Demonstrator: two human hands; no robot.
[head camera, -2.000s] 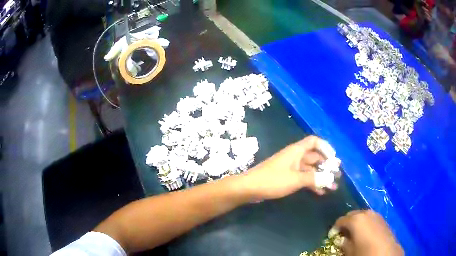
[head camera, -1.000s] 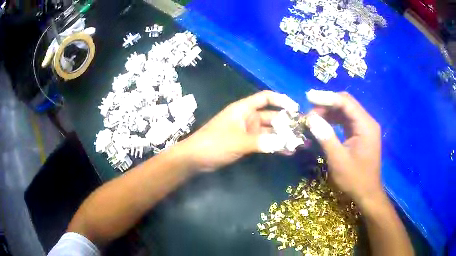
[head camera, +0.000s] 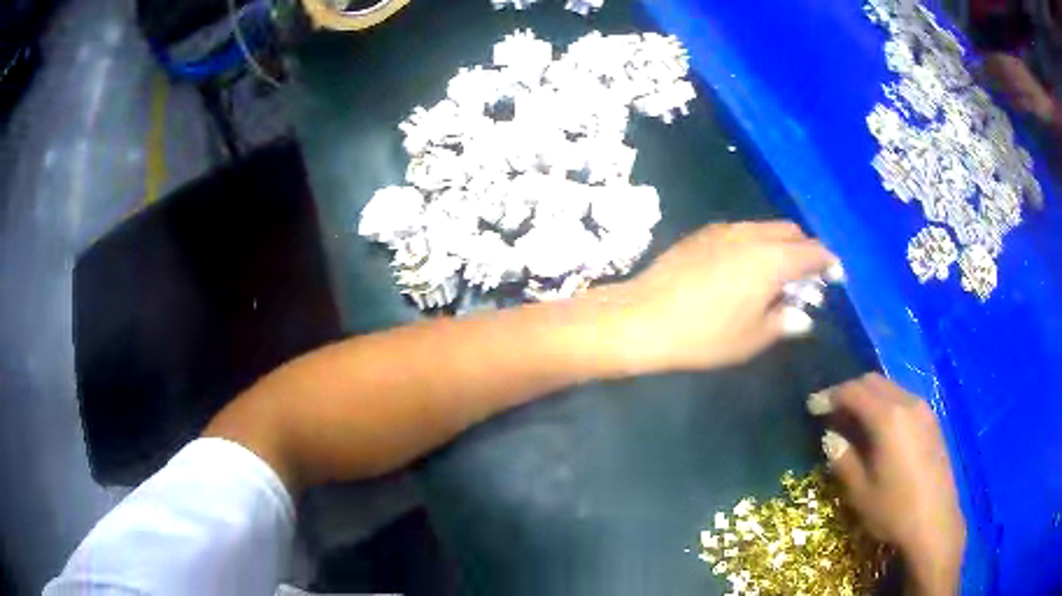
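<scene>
My left hand (head camera: 728, 291), with white-covered fingertips, holds a white plastic housing (head camera: 804, 291) near the edge of the blue surface; the fingers hide part of it. My right hand (head camera: 897, 466) is at the lower right, blurred, beside and over the right part of a heap of brass terminals (head camera: 774, 541). Its thumb and finger ends, also covered in white, are apart; whether a terminal is between them cannot be told. A large heap of white housings (head camera: 524, 175) lies on the dark green mat above my left forearm.
Filled housings (head camera: 949, 151) lie on the blue surface (head camera: 920, 338) at the right. A tape roll (head camera: 355, 14) and two white pieces are cut by the top edge. A black seat (head camera: 204, 303) stands left of the mat. Part of another person's arm shows at the upper right.
My hands were together at the housing one second ago; now they are apart, the right one down by the brass terminals. The left still holds a housing. The view has shifted.
</scene>
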